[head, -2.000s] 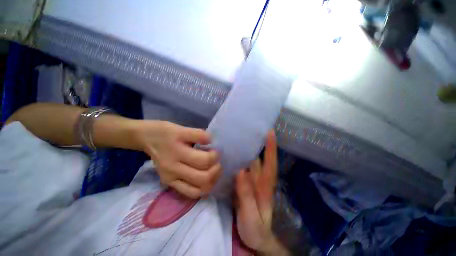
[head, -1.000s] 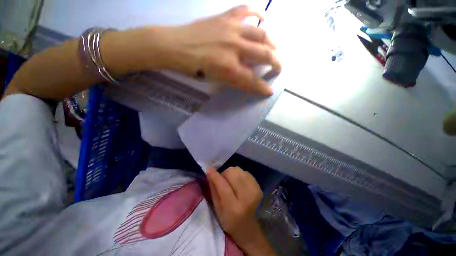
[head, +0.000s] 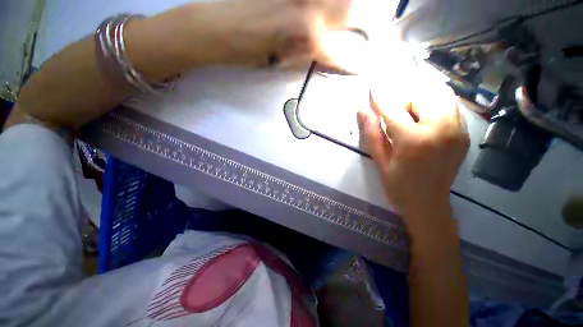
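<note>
My left hand [head: 307,32] is blurred over the machine bed at the top centre, its fingertips lost in glare. My right hand [head: 422,137] is over the bed at centre right, its fingers reaching into the brightest light by the needle area. The glare washes out whatever lies between the two hands, so the pale fabric piece cannot be made out. The white bed plate [head: 335,112] has a thin dark outline and a rounded notch. The dark cylinder attachment [head: 508,150] hangs just right of my right hand.
The ruler strip [head: 268,185] runs along the table's front edge. A blue basket [head: 131,211] is below the table at left. Blue garment pieces [head: 511,316] lie at the lower right. A blurred tan-yellow object [head: 573,211] is at the right edge.
My right hand has risen from the lap side to the needle area. My left hand has moved up slightly. The pale fabric piece has left the table's front edge. The view has shifted.
</note>
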